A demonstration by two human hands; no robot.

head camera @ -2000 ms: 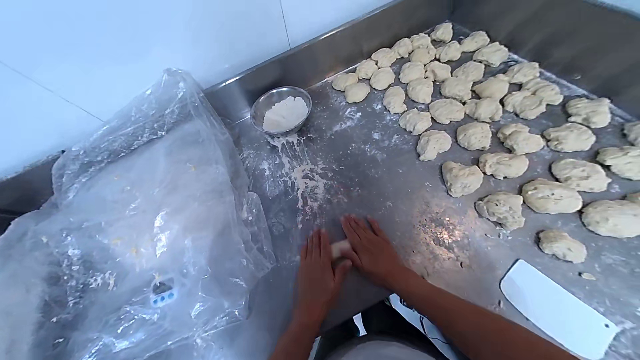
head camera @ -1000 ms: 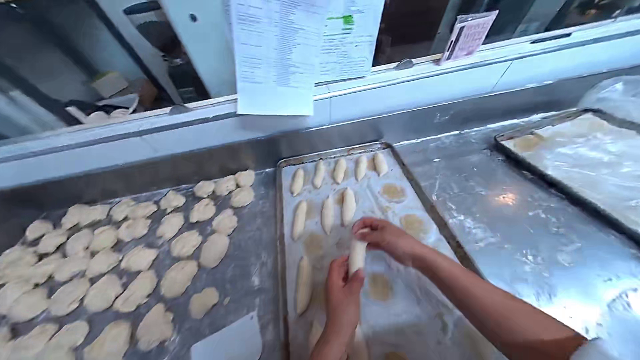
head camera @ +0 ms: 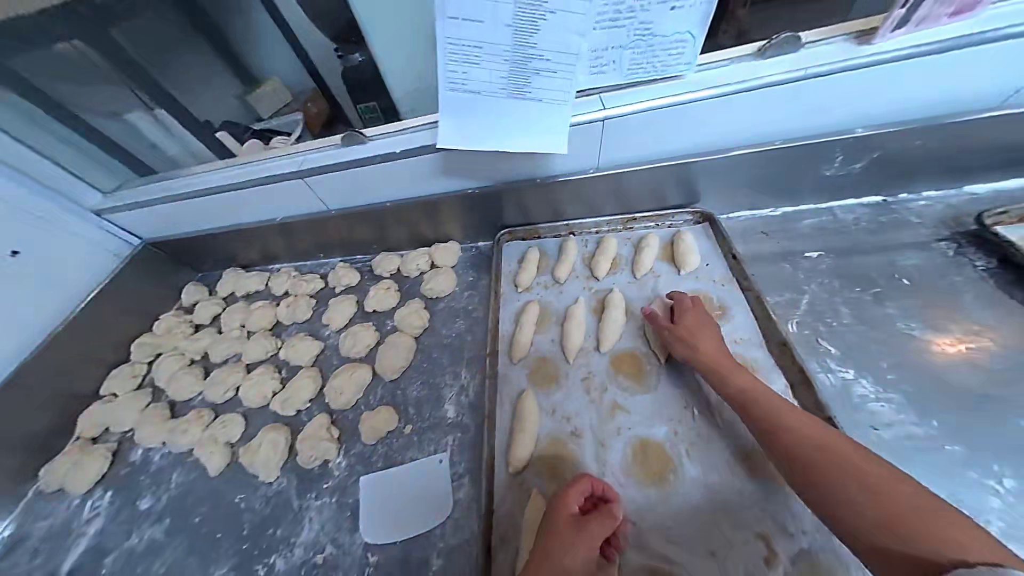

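Observation:
My right hand [head camera: 690, 326] has its fingers around a shaped dough roll [head camera: 658, 342], which lies on the lined baking tray [head camera: 488, 384] at the right end of the second row. Tapered dough rolls stand in rows beside it, such as one [head camera: 612, 320] just to its left. My left hand [head camera: 582, 524] is loosely curled above the near part of the tray, and no dough shows in it. Next to it, partly covered by that hand, lies another roll [head camera: 531, 524]. The paper liner [head camera: 592, 424] bears round brown stains.
Many unshaped dough pieces [head camera: 260, 386] lie on the floured steel worktop [head camera: 240, 520] left of the tray. A white dough scraper [head camera: 406, 498] is near them. Written sheets [head camera: 508, 96] hang over the raised back edge. Another tray [head camera: 1004, 220] is at far right.
The view has swung from the rolling place to the baking tray. A second ago both hands were at one dough roll above the tray; now they are apart, the right with the roll on the liner.

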